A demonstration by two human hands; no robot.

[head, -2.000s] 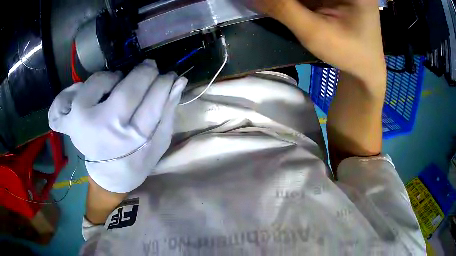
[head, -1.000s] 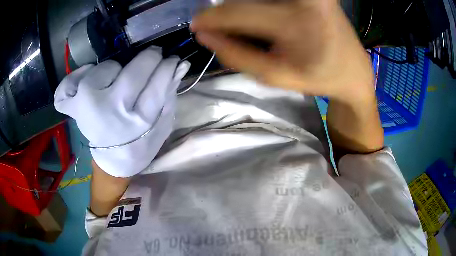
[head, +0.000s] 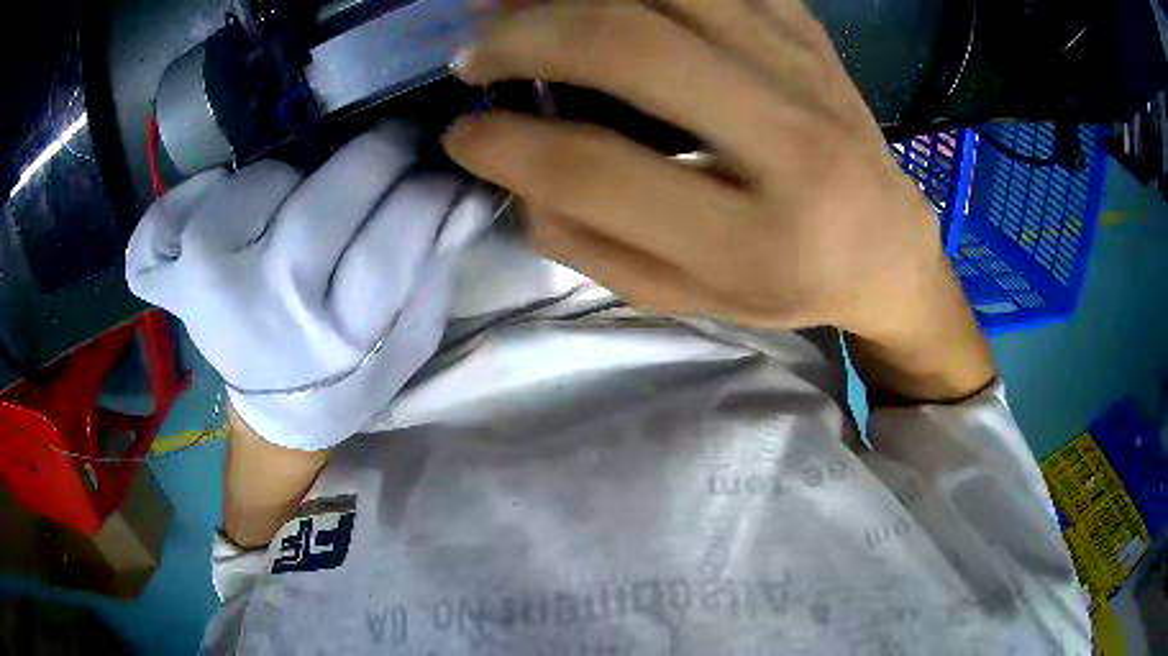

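My left hand (head: 301, 276), in a white cotton glove, is curled at the bench edge. Thin solder wire (head: 301, 387) loops over the back of the glove, and its run to the fingertips is partly hidden. My right hand (head: 717, 167) is bare and slightly blurred, its bent fingertips close to the gloved ones. Whether it holds anything is unclear. A motorised unit lies behind both hands, with a silver bar (head: 384, 58) and a grey cylinder (head: 192, 109). A red lead wire (head: 155, 154) runs beside the cylinder. My right hand hides the bar's right part.
A red stool (head: 64, 449) stands at lower left, below the dark bench (head: 51, 301). A blue crate (head: 1025, 244) is below the bench at right. A yellow-labelled blue item (head: 1099, 506) is at lower right. My light clothing fills the bottom middle.
My right hand has come down and left from the top of the view to beside the gloved fingertips, covering the white lead. My left hand stays nearly in place.
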